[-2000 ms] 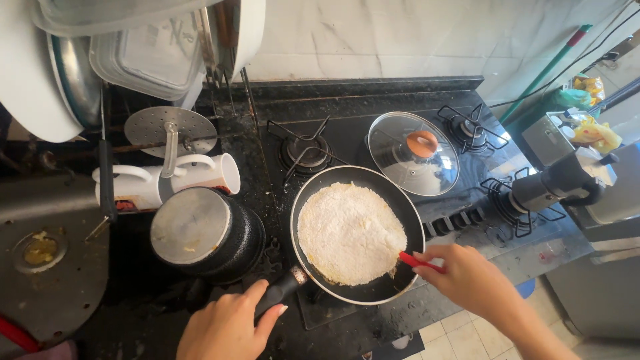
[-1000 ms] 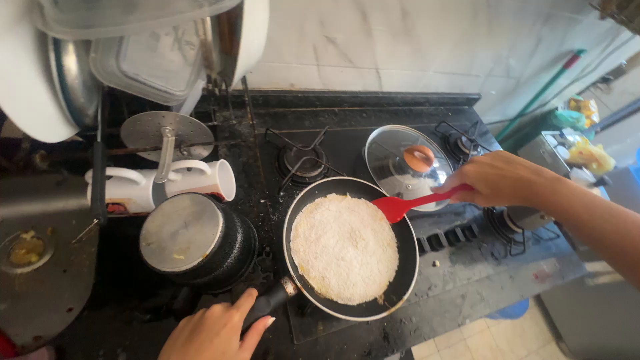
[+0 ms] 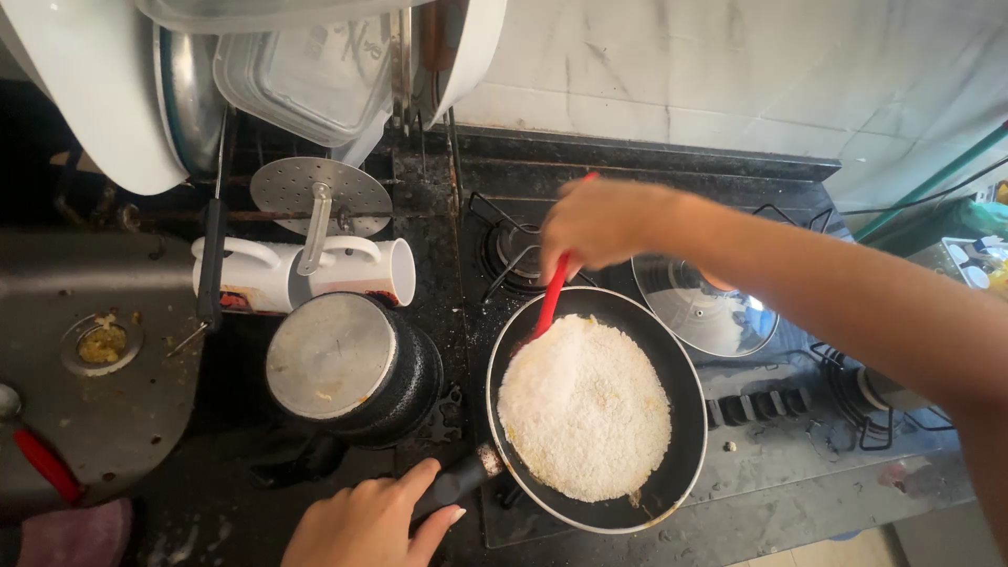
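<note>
A black frying pan (image 3: 683, 441) with a pale rim sits over the stove and holds a round, whitish, crumbly flatbread or pancake (image 3: 587, 409). My left hand (image 3: 366, 516) grips the pan's black handle (image 3: 453, 484) at the bottom. Across the stove reaches my right arm; my right hand (image 3: 602, 224) holds a red spatula (image 3: 553, 295) pointing down, its blade at the upper left edge of the food, partly hidden there. Behind my right forearm lies a glass lid (image 3: 701, 315), its knob mostly covered.
Left of the pan stands an upturned dark pot (image 3: 331, 354). White mugs (image 3: 362, 272) and a perforated metal disc (image 3: 321, 189) lie behind it. A sink (image 3: 94, 276) is at far left, beneath a rack with plastic containers (image 3: 307, 79). A moka pot (image 3: 890, 386) stands at right, partly hidden.
My right hand has moved with the red spatula from the pan's right side, around its far edge, to the upper left. My left hand stays on the handle.
</note>
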